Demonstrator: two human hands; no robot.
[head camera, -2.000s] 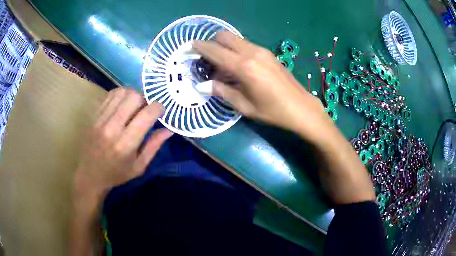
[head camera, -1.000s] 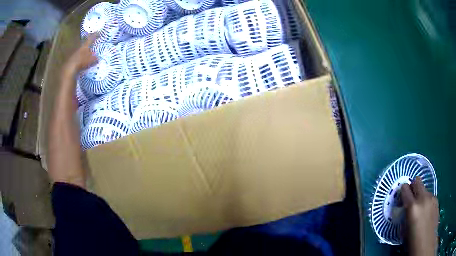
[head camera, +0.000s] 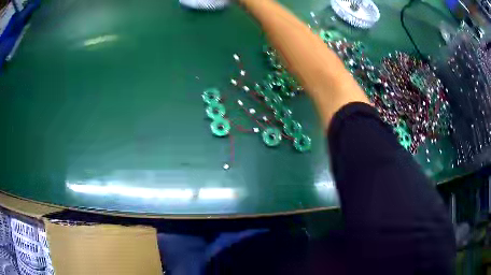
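Observation:
My right forearm reaches across the green table to the top edge of the view; the hand itself is cut off by that edge. A white finned housing (head camera: 205, 4) shows only in part at the top edge, beside where the arm leaves the picture. My left hand is not in view. A strip of joined green ring boards (head camera: 216, 111) with thin red wires and tiny white connectors lies on the table left of the arm. More wired ring boards (head camera: 272, 136) lie to its right, partly behind the forearm.
The green table (head camera: 124, 123) has a wired-board pile (head camera: 409, 86) at the right and another white housing (head camera: 356, 11) at the top right. A clear, shiny bundle (head camera: 471, 91) stands at the far right. An open carton (head camera: 102, 250) with white housings is at the lower left edge.
The view has turned from the carton to the table. The left hand, last over the carton's housings, is out of view. The right hand, last at a housing, has gone past the top edge.

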